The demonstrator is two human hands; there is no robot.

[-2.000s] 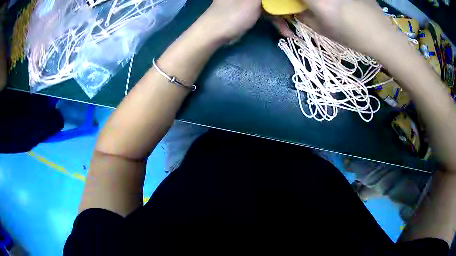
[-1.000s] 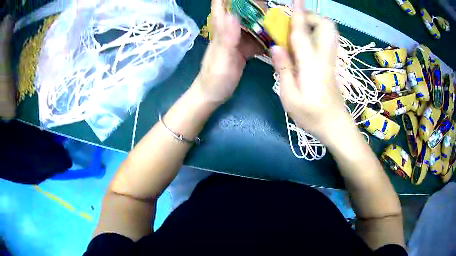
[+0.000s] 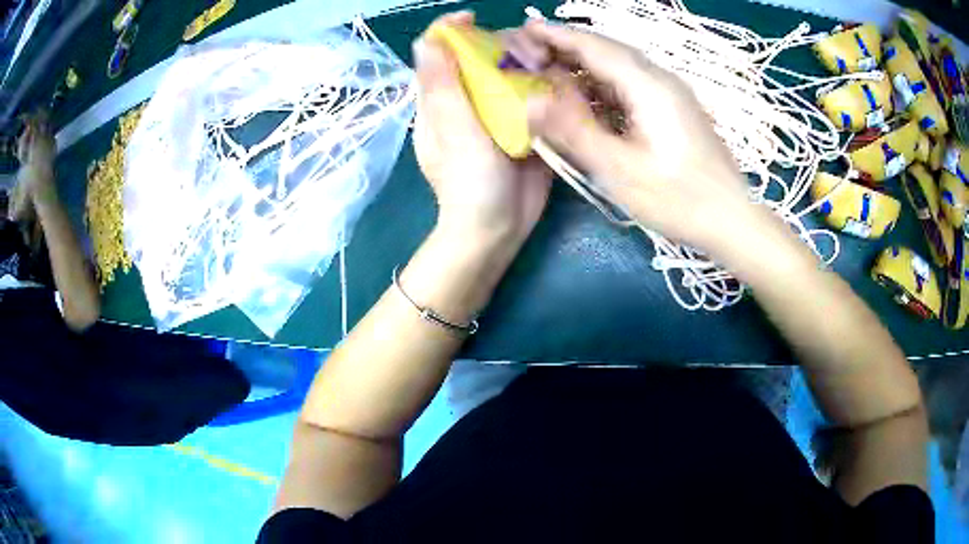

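A yellow housing [image 3: 487, 90] is held upright and tilted between my hands at the top centre. My left hand [image 3: 468, 159] cups it from the left and below. My right hand [image 3: 627, 128] is at its right side, fingers blurred, partly covering it. A white cord [image 3: 579, 179] runs from beside the housing under my right hand toward the heap of white cord loops [image 3: 733, 80] at right. The inside of the housing is mostly hidden.
A clear plastic bag [image 3: 266, 181] with white cords lies at left, beside a heap of small yellow parts [image 3: 109, 202]. A pile of yellow units [image 3: 857, 204] lies at right. Another person's arm [image 3: 66, 239] is at far left. Yellow parts [image 3: 208, 18] lie beyond the pale rail.
The green inside of the housing, visible a second ago, has turned out of sight and its yellow side shows. My right hand has closed in on it. The view has shifted left.
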